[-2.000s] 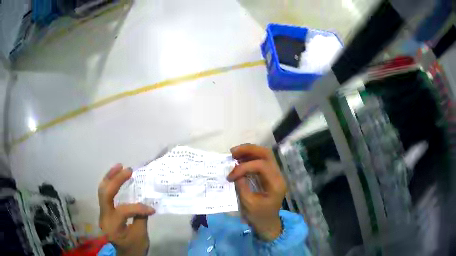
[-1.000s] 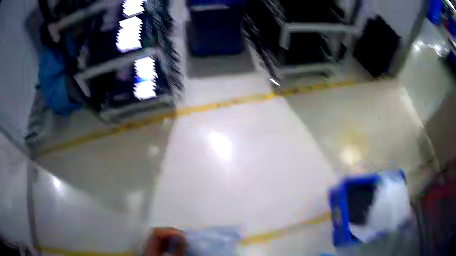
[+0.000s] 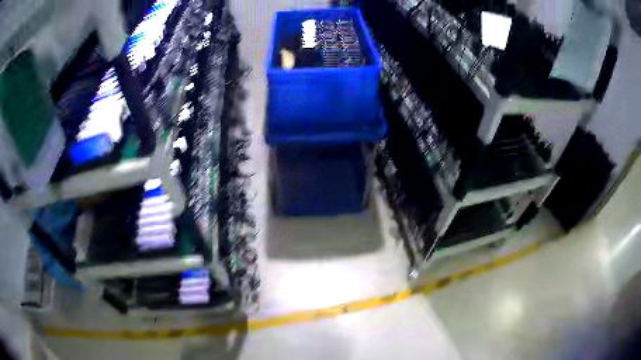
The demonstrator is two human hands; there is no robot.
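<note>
Neither of my hands is in view. Nearest ahead, a blue tote (image 3: 323, 105) stands on a dark blue box (image 3: 322, 179) in the aisle between two racks. Rows of thin items, probably phones on edge, and a small pale item show inside the tote. The left rack (image 3: 133, 267) holds rows of smartphones (image 3: 156, 218) with glowing white, blue and pinkish screens on several tiers. The picture is blurred.
The right rack (image 3: 506, 188) has tiers lined with dark cables and a white sheet (image 3: 495, 29) near its top. A dark panel (image 3: 582, 179) stands beside it. A yellow line (image 3: 337, 309) crosses the floor before the racks. Blue cloth (image 3: 55, 242) shows at the far left.
The view has moved from the printed slip in both hands to the aisle. The racks and stacked totes are nearer. My hands, the slip and the blue bin at the right have left the picture.
</note>
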